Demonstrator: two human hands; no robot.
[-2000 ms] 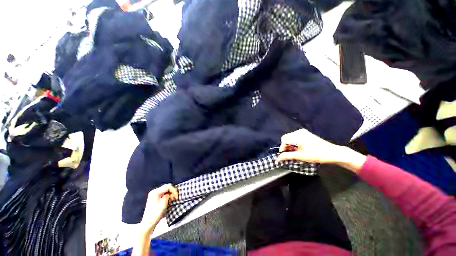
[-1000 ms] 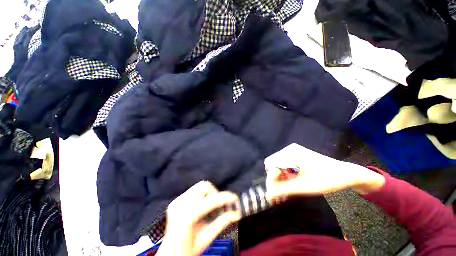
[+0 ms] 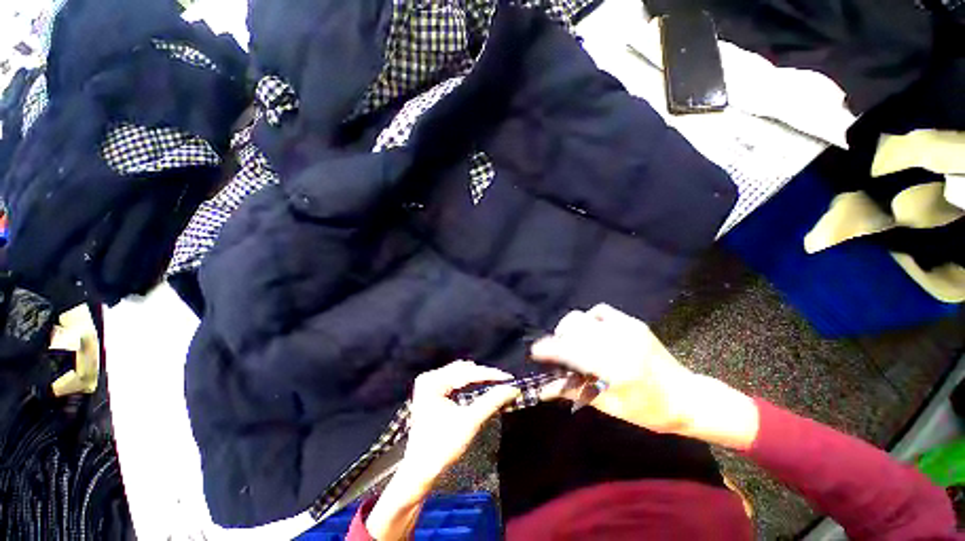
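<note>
A dark navy quilted jacket (image 3: 370,306) lies spread over the white tabletop, its hem towards me. My left hand (image 3: 450,407) pinches the checked hem edge (image 3: 365,460) near the table's front edge, over my lap. My right hand (image 3: 624,370) is just to the right at the same hem, fingers bent and slightly blurred. A small pointed, metal-looking thing (image 3: 587,393) shows under its fingers; I cannot tell exactly what it is. Whether the right fingers grip the cloth itself is unclear.
Another navy and check jacket (image 3: 159,148) is heaped at the left. A smartphone (image 3: 693,63) lies at the upper right beside dark cloth (image 3: 815,42). A blue crate (image 3: 836,264) with dark and cream pieces stands right of the table. Striped dark garments (image 3: 58,465) are at the lower left.
My hands moved from wide apart along the hem to close together. The checked hem is now seen nearly edge-on. The view has shifted, so the jacket sits further left and the phone higher.
</note>
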